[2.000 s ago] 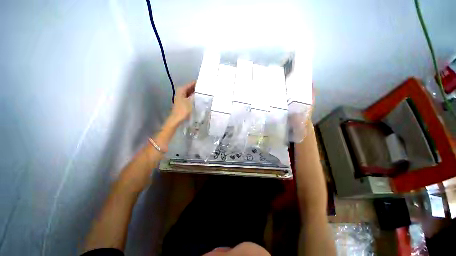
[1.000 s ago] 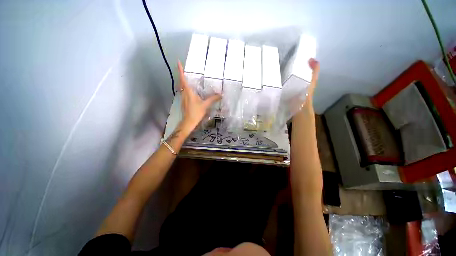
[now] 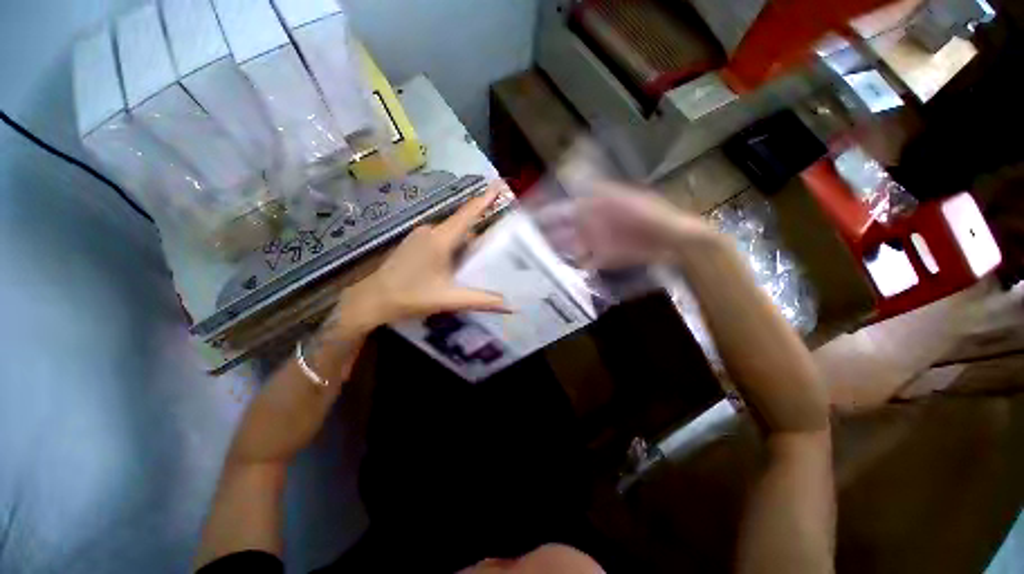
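Observation:
A white product box [image 3: 526, 283] with dark pictures at one end is tilted at the sealer's front edge, above my lap. My left hand [image 3: 410, 278] is on it, thumb across its face and fingers along its upper edge. My right hand [image 3: 618, 227] is motion-blurred beside the box's right end, with some blurred clear film; its grip cannot be told. Several bagged white boxes [image 3: 249, 56] stand in a row on the sealer, their loose film hanging forward over the doodled plate [image 3: 320, 238]. The long sealing bar [image 3: 348, 252] lies in front of it.
The grey and orange shrink machine [image 3: 640, 51] is at the upper right. A carton of crumpled clear film [image 3: 775, 264] is right of my right hand. A red stool [image 3: 932, 252] and a black item [image 3: 775, 148] are further right. A pale wall [image 3: 67, 336] is left.
The view has turned right and down. My hands have left the row of bagged boxes, and my left hand is now on a separate box at the sealer's front. My right hand has moved beside it.

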